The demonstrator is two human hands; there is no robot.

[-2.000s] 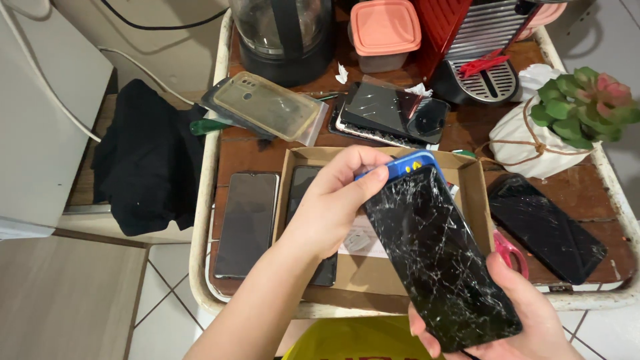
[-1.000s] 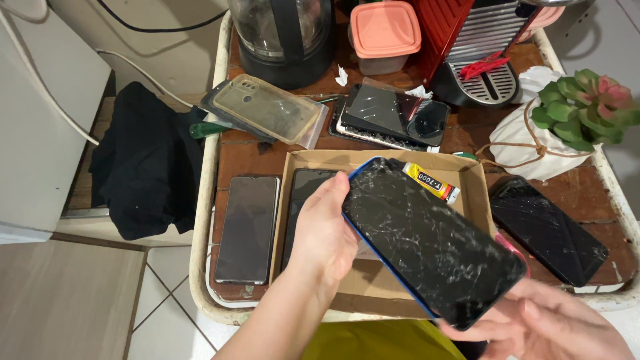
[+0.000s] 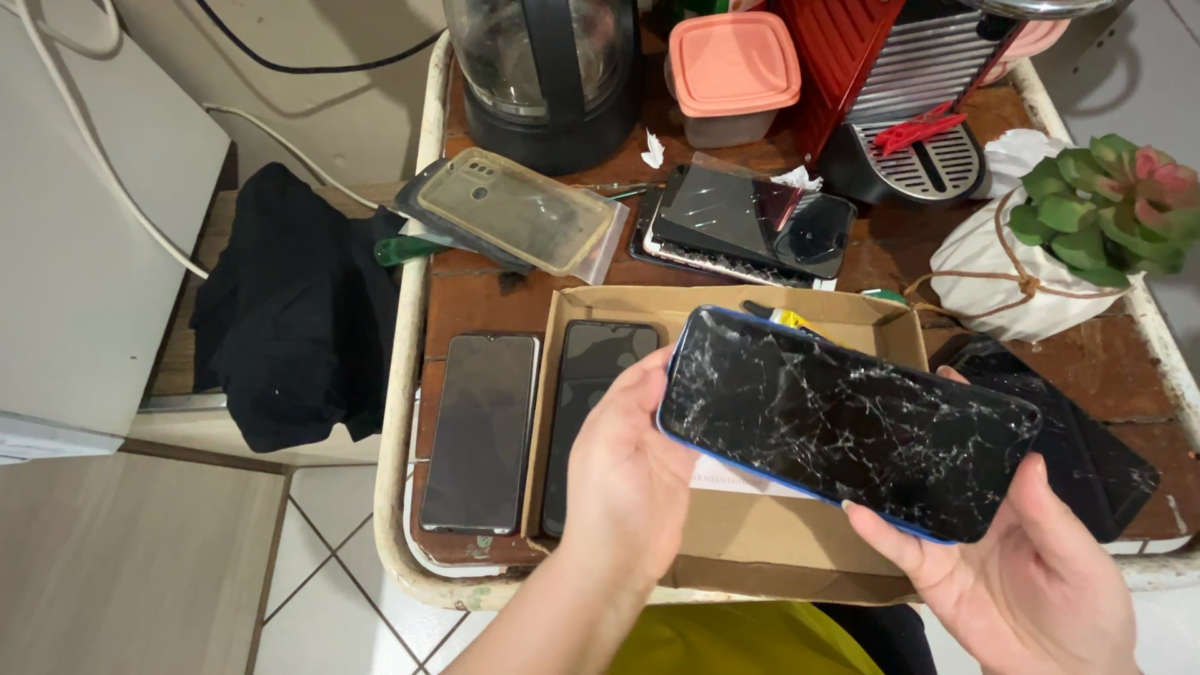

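Observation:
A blue-edged smartphone with a shattered black screen [image 3: 844, 422] is held between both hands over a shallow cardboard box [image 3: 797, 558]. My left hand [image 3: 623, 469] grips its left end, and my right hand [image 3: 1022, 562] holds the lower right end. In the box lie a dark smartphone [image 3: 595, 375], partly behind my left hand, a yellow tube [image 3: 797, 322] and a white paper with writing [image 3: 741, 476]. Another smartphone [image 3: 480, 431] rests left of the box. Dark phone-like panels [image 3: 1087, 450] lie to the right, partly hidden by my right hand.
Behind the box are a stack of phones and screens [image 3: 750, 225] and a clear phone case [image 3: 516, 206]. Farther back stand a glass kettle [image 3: 553, 75], a lidded pink container [image 3: 733, 70] and a red coffee machine [image 3: 900, 103]. A potted succulent [image 3: 1022, 272] stands right; black cloth [image 3: 291, 319] lies left.
The cracked phone has turned from a steep slant to nearly sideways, its screen still facing up. My left hand has moved from its top to its left end. The pink-handled item seen earlier is now hidden.

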